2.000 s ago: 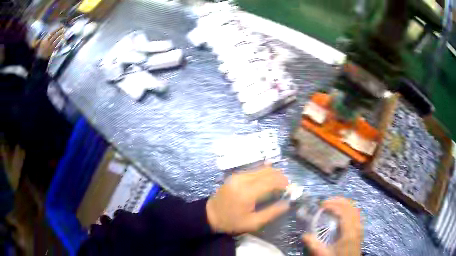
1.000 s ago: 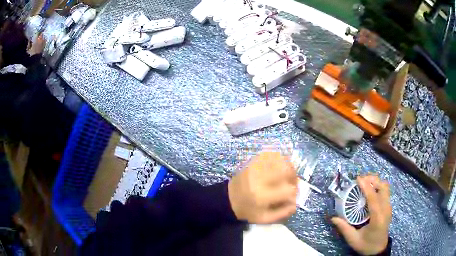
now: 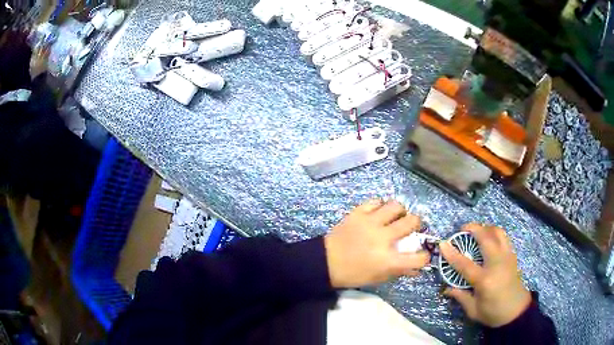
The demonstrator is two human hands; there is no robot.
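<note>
My right hand [image 3: 495, 279] holds a round white fan head [image 3: 462, 260] by its rim, spoked front up, thumb across it. My left hand [image 3: 377, 246] is closed around a white handle part [image 3: 409, 242], mostly hidden by the fingers. The end of this part meets the neck of the fan head, with a small dark spot between them; whether they are joined I cannot tell. A single white handle housing [image 3: 345, 156] with a red wire lies on the silvery bench just beyond my left hand.
Handle housings [image 3: 373, 87] lie in a row at the back, others [image 3: 195, 54] in a loose pile at the back left. The orange press fixture [image 3: 464, 128] and a parts carton [image 3: 569, 168] are at right. A blue crate [image 3: 111, 229] and another person's dark sleeve [image 3: 50, 145] are at left.
The fan head has moved slightly left and my right thumb now lies over it. My left hand has brought the white handle part up to its neck; the hands are closer together.
</note>
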